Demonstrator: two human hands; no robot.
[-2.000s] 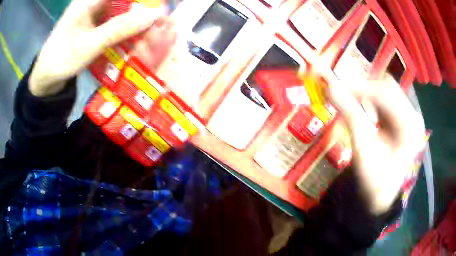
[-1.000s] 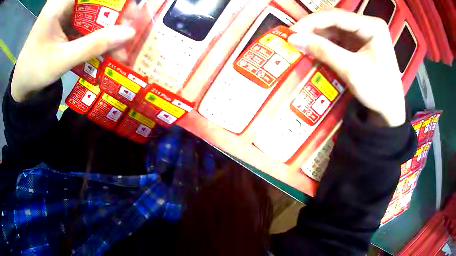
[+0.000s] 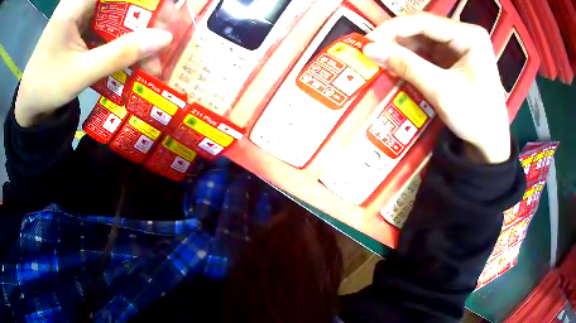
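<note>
My right hand (image 3: 442, 69) pinches a red-yellow label film (image 3: 338, 72) by its upper corner, over the dark screen of a pale keypad phone (image 3: 284, 129) in the red phone tray (image 3: 252, 156). The film lies tilted and part of the screen shows. My left hand (image 3: 69, 69) holds a label sheet (image 3: 151, 110) of several joined labels at the tray's left. The phone to the right (image 3: 354, 170) has a red-yellow label on its screen. The phone to the left (image 3: 208, 69) has a bare dark screen.
More phones with dark screens (image 3: 510, 62) sit in the tray's far row. Stacked red trays (image 3: 543, 38) stand at the upper right. A pile of label sheets (image 3: 521, 214) lies on the green bench (image 3: 549, 113) at the right. Red slabs (image 3: 543, 303) show at the lower right.
Two seconds ago the right hand was blurred, with the film hanging at an angle; now it holds the film down over the screen. Almost nothing differs from one second ago.
</note>
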